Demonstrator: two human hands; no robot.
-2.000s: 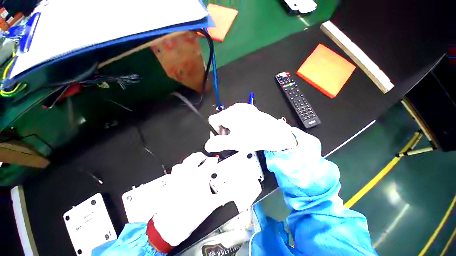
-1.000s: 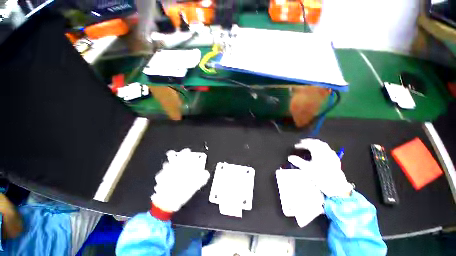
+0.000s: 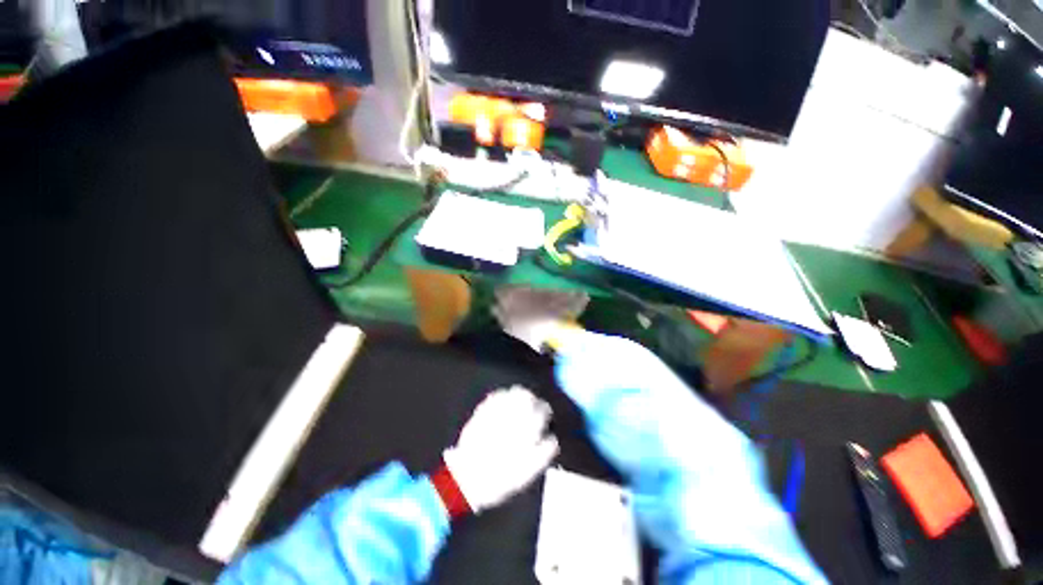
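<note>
My left hand (image 3: 500, 448), in a white glove with a red cuff, is over the black mat beside the upper left of a white box (image 3: 587, 531); whether it holds anything is hidden. The box lies flat near the mat's front, cut off by the bottom edge. My right hand (image 3: 540, 317), gloved and blurred, reaches forward to the shelf's lower front edge; its grip cannot be made out. My right sleeve crosses above the box's right side. A black remote control (image 3: 876, 506) lies on the mat at the right.
A blue marker pen (image 3: 793, 480) and an orange card (image 3: 926, 485) are at the right. A clipboard with papers (image 3: 703, 251) and a white-topped unit (image 3: 478, 229) lie on the green shelf. A large monitor (image 3: 641, 57) stands behind. White strips (image 3: 286, 440) border the mat's sides.
The view has tilted up, showing the monitor. My right hand has left the right-hand box and reached forward and left under the shelf. My left hand has moved forward and right.
</note>
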